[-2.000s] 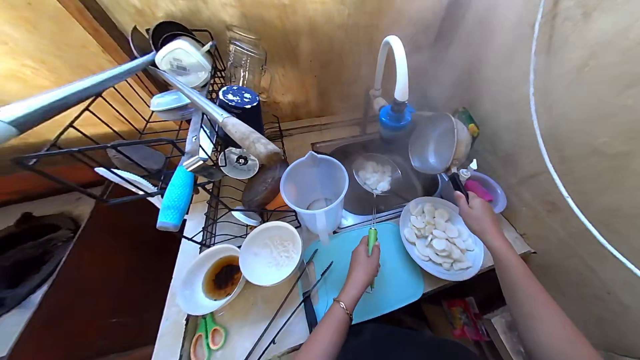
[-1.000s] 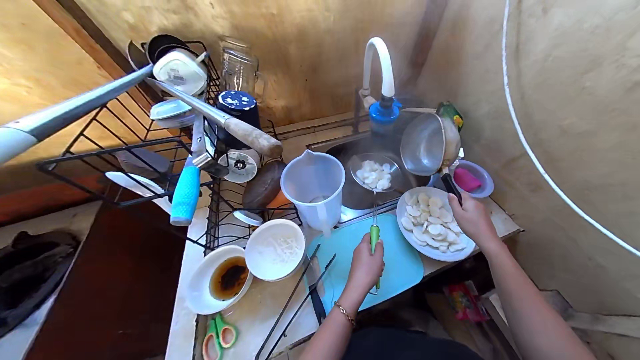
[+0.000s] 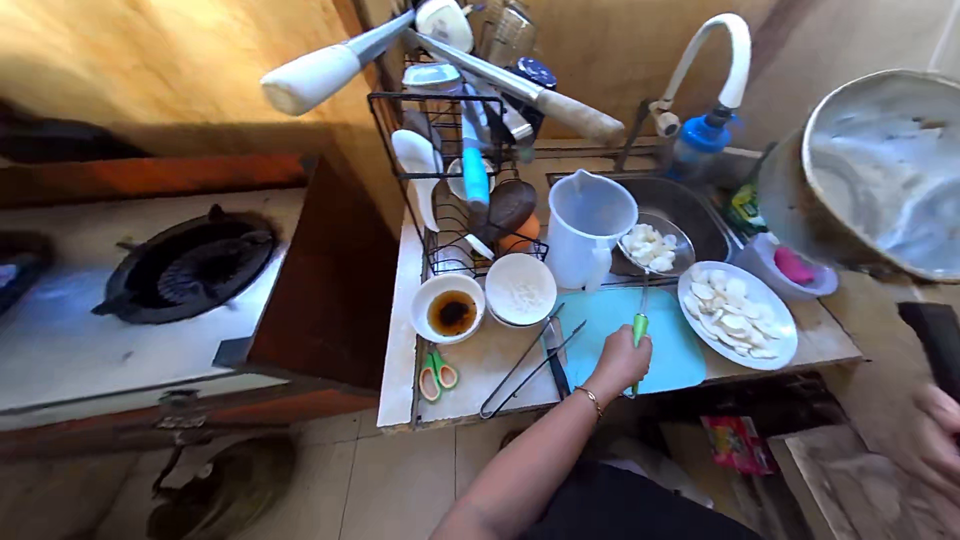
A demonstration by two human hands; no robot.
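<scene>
My left hand (image 3: 624, 360) grips the green handle of a wire strainer (image 3: 679, 251). White slices (image 3: 649, 247) lie in the strainer, which is over the near side of the sink. My right hand (image 3: 937, 431), partly cut off at the right edge and blurred, is at the black handle of a metal saucepan (image 3: 817, 180), raised and tilted so its inside shows. Between the hands, an oval white plate (image 3: 780, 349) holds more white slices. A light blue cutting board (image 3: 679, 367) lies under the strainer's handle. A translucent measuring jug (image 3: 574, 255) stands left of the strainer.
Left of the board are metal tongs (image 3: 517, 379), a knife (image 3: 556, 360), scissors (image 3: 437, 373), a bowl of dark liquid (image 3: 424, 326) and a white bowl (image 3: 521, 289). A wire dish rack (image 3: 431, 176) has knife handles jutting out. A faucet (image 3: 739, 60) arches over the sink. A gas burner (image 3: 187, 270) is far left.
The saucepan has moved from beside the faucet to the right, away from the sink, with my right hand at its handle. My left hand still holds the strainer. The view has swung left.
</scene>
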